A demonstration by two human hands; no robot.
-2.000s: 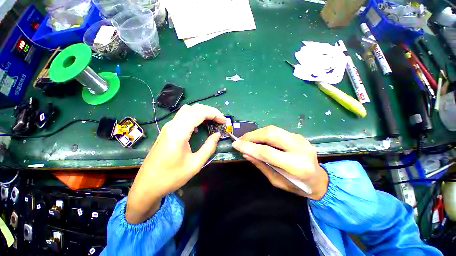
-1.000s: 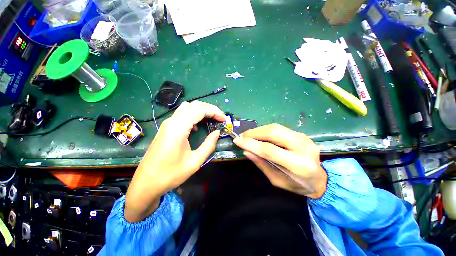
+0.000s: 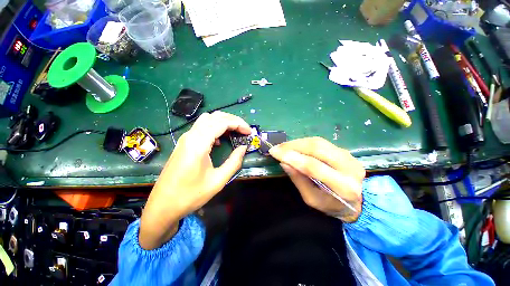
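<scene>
My left hand pinches a small open watch case between thumb and index finger near the bench's front edge. A yellow-orange patch shows at the case's right side. A flat dark screen module lies beside the case on the right, partly behind my right fingers. My right hand holds thin silver tweezers like a pen, tips just right of the orange patch. Whether the tips touch anything cannot be told. The fingers of my left hand hide part of the case.
Left of the work are a second opened unit, a black square cover, a black cable and a solder spool. Right are white scraps, a yellow-green handle, marker pens and black rods. Black trays sit below left.
My right hand and the tweezers have moved slightly right, away from the orange patch, so more of the patch and screen module shows. My left hand keeps its hold.
</scene>
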